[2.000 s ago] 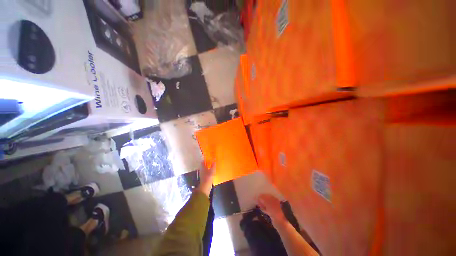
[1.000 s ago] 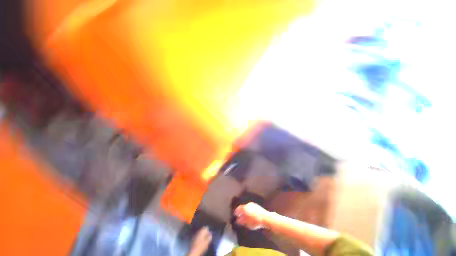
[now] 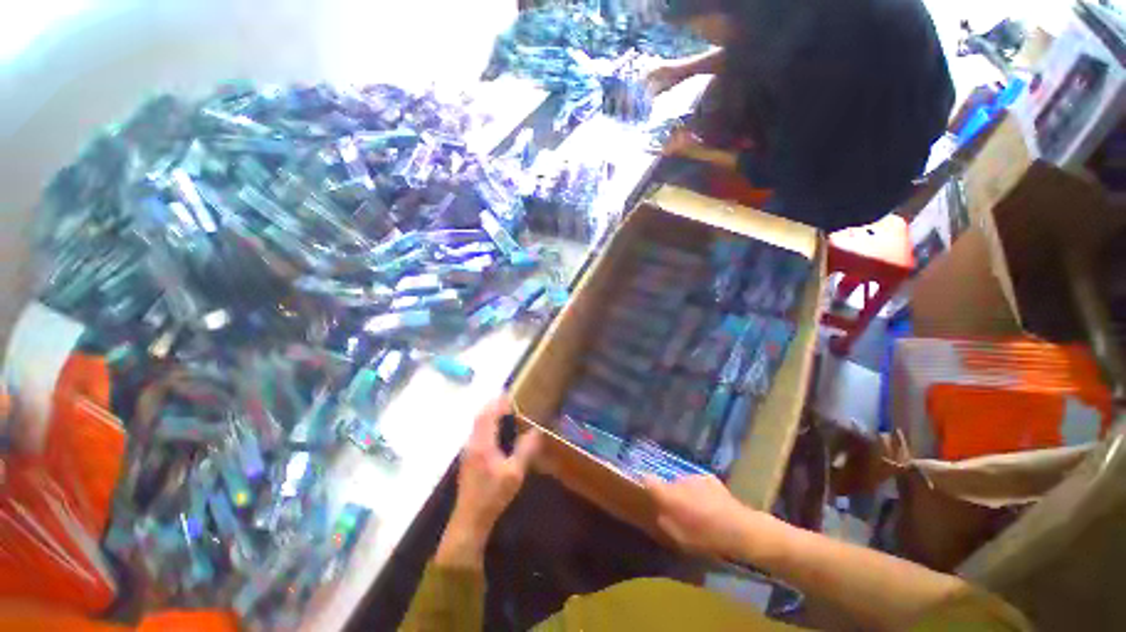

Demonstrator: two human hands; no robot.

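Observation:
An open brown carton (image 3: pixel 790 432) stands beside the white-topped table and holds rows of bagged units (image 3: pixel 692 333). My left hand (image 3: pixel 496 463) is at the carton's near left corner, its fingers on the edge. My right hand (image 3: pixel 694 509) is on the near edge, its fingers over the rim beside the bagged units. The fingertips inside the carton are partly hidden. A large loose heap of bagged units (image 3: pixel 284 210) covers much of the table (image 3: pixel 463 407).
A person in dark clothes (image 3: pixel 840 111) leans over the table at the far end, hands near more units. Orange folded pieces (image 3: pixel 62 482) lie at the left. A red stool (image 3: pixel 871 253) and open cartons with orange boxes (image 3: pixel 1000 407) are at the right.
The view has swung from the orange boxes and checkered floor to the table. The orange panel is out of my left hand, and both hands now hold the brown carton's edge.

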